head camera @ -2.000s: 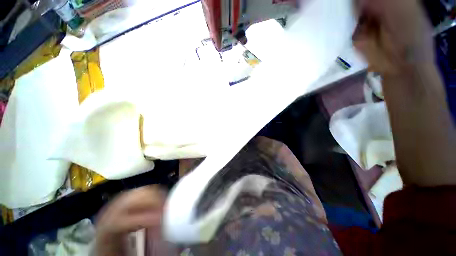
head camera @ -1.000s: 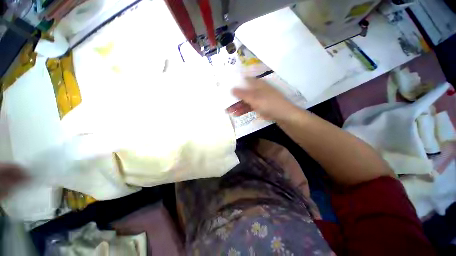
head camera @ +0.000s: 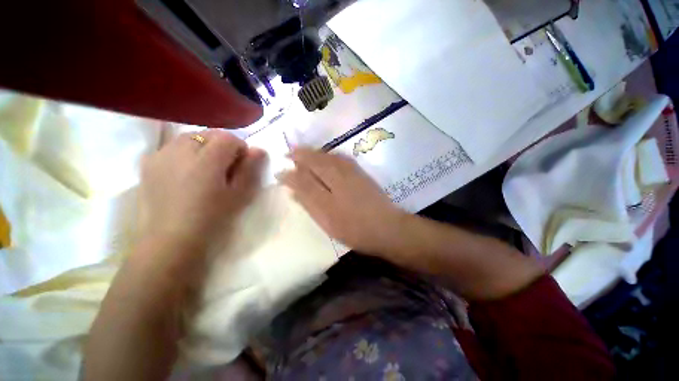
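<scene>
Cream fabric (head camera: 279, 245) lies over the table's left and front part and hangs over the front edge towards my lap. My left hand (head camera: 199, 175), slightly blurred, has its fingers curled on the fabric, left of the needle area. My right hand (head camera: 339, 195) is beside it, fingers close together, fingertips holding the fabric's edge just in front of the needle area. The knurled round part (head camera: 316, 92) shows under the dark machine head (head camera: 287, 48). The machine's red end cover (head camera: 149, 63) hides part of the fabric. The needle tip and presser foot are not clear.
A loose white sheet (head camera: 447, 74) lies right of the needle area. Green and dark pens (head camera: 572, 63) lie farther right. A printed ruler (head camera: 428, 175) runs along the table's front edge. A cream fabric heap (head camera: 588, 186) is in the pink basket at right.
The view has moved closer to the machine head. My left hand has come from the far left to the needle area. My right hand is now on the fabric beside it.
</scene>
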